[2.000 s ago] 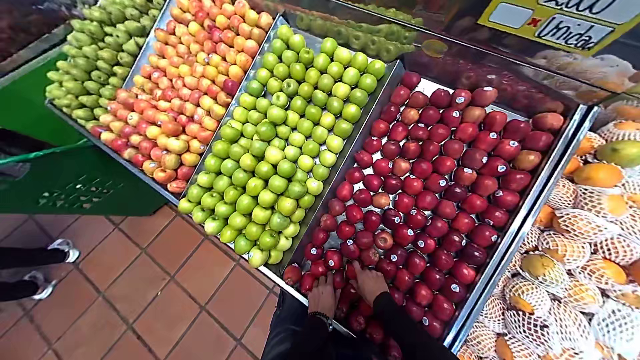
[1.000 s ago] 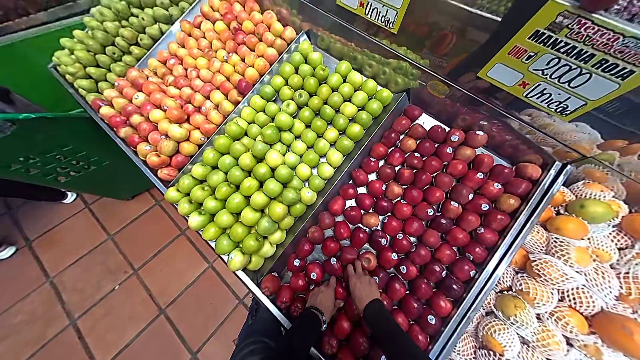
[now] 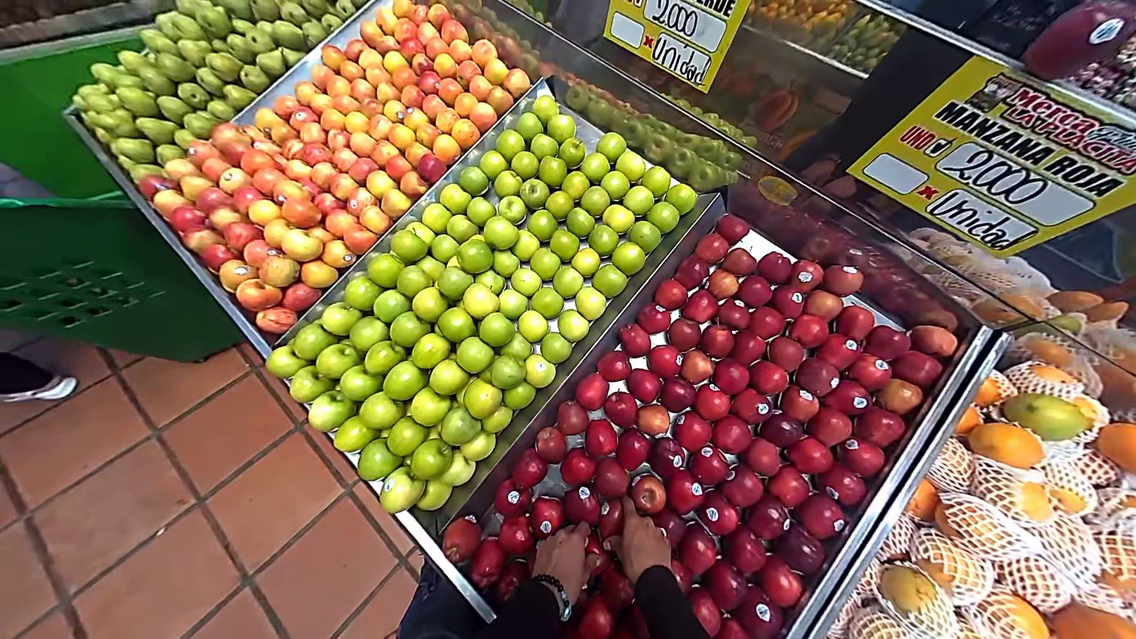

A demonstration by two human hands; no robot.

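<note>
Both of my hands reach into the near part of a metal bin of red apples (image 3: 713,401), many of them bearing small stickers. My left hand (image 3: 563,557), with a dark beaded bracelet at the wrist, lies over apples near the bin's lower left. Close beside it on the right, my right hand (image 3: 641,543), in a black sleeve, touches apples just below a paler red apple (image 3: 648,493). The fingertips of both hands are partly hidden among the fruit, so their grip is unclear.
Green apples (image 3: 475,353) fill the bin to the left, then yellow-red fruit (image 3: 302,211) and pears (image 3: 136,100). Mangoes in foam nets (image 3: 1029,497) lie to the right. Behind stand a mirrored panel and yellow price signs (image 3: 1003,160). A green crate (image 3: 106,275) and a person's shoe (image 3: 55,389) are at left.
Both hands remain among the red apples near the front of the bin. The view has shifted, bringing more of the price signs into sight.
</note>
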